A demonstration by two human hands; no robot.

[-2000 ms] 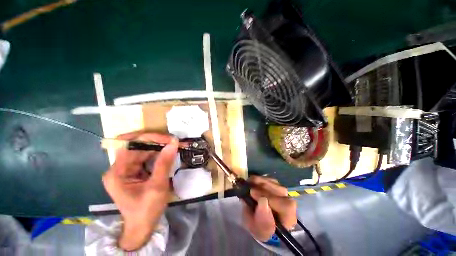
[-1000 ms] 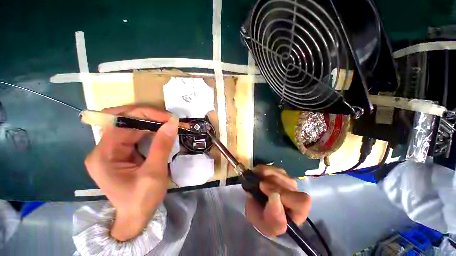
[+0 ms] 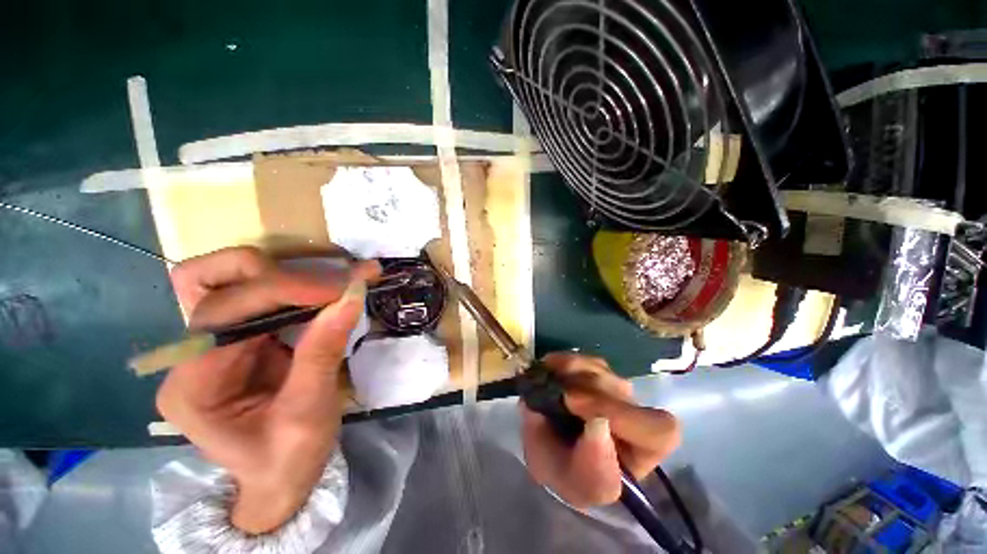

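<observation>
A small round dark electronic module (image 3: 409,298) lies among white pads on the cardboard. My left hand (image 3: 254,363) holds dark tweezers (image 3: 265,326) like a pen, with the pale end pointing left and the tip over the module's upper part. My right hand (image 3: 595,427) holds a soldering iron by its black handle. Its silver barrel (image 3: 487,325) points up-left, with the tip near the module's upper right edge. Whether either tip touches the module cannot be told. A thin solder wire (image 3: 87,232) runs in from the left and disappears behind my left hand.
A black fan (image 3: 606,119) with a round grille stands at upper right. Below it is a yellow-red tip cleaner (image 3: 671,276) with shiny metal wool. A taped black box and cables are farther right. White pads (image 3: 381,211) lie above and below the module. Another person's sleeve (image 3: 915,400) shows at lower right.
The tweezers have tilted, their pale end now lower. The iron's tip has drawn slightly off the module's parts toward its upper right edge. The view has shifted a little.
</observation>
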